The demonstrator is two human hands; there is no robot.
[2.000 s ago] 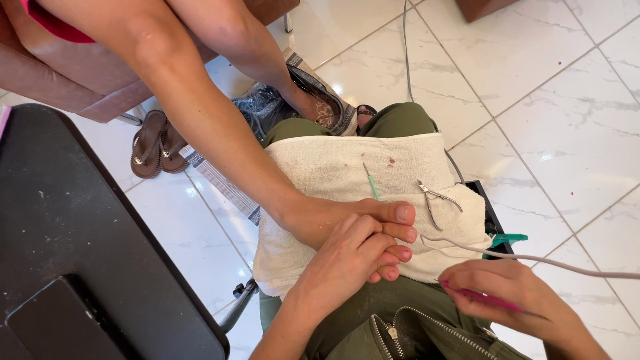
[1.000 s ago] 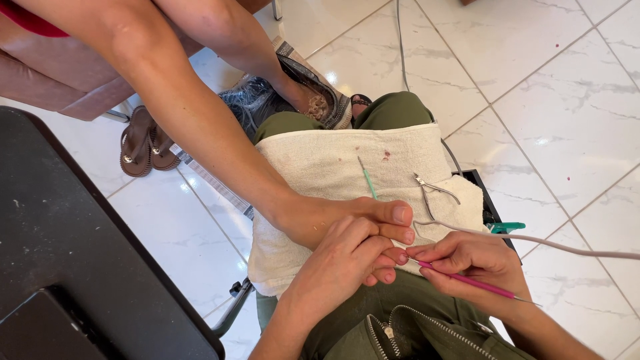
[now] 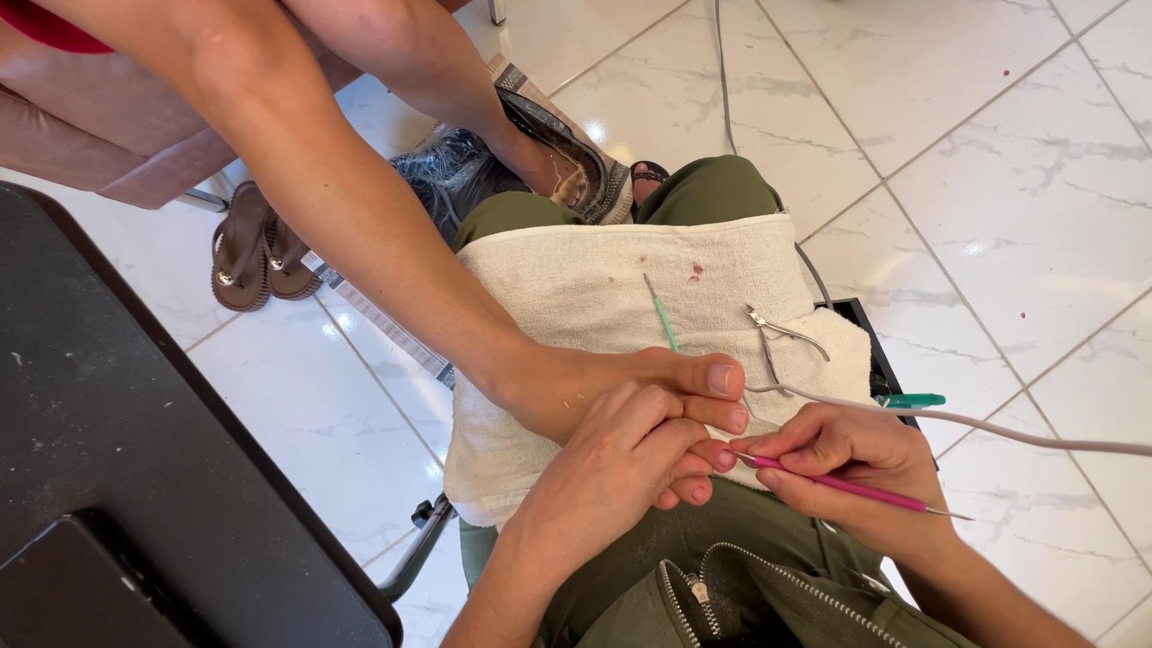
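Another person's bare foot (image 3: 558,382) rests over a cream towel (image 3: 558,270) on my lap. My left hand (image 3: 621,450) grips its smaller toes, fingers curled over them. Between the thumb and fingers of my right hand (image 3: 846,468) is a pink double-ended metal-tipped nail tool (image 3: 841,483), its near tip at the nail of a middle toe (image 3: 720,456). On the towel beyond the foot lie a green-handled metal-tipped tool (image 3: 664,317) and metal cuticle nippers (image 3: 785,332). Small reddish spots mark the towel.
A black table (image 3: 162,423) with a dark phone-like device (image 3: 81,585) stands at left. A grey cable (image 3: 954,419) crosses from the right over the towel. Beside my lap is a black tray (image 3: 855,315) with a green object (image 3: 913,400). Brown flip-flops (image 3: 243,256) lie on the tiled floor.
My right hand, apart from the toes two seconds ago, has moved left to them with the pink tool. My left hand keeps its hold on the toes.
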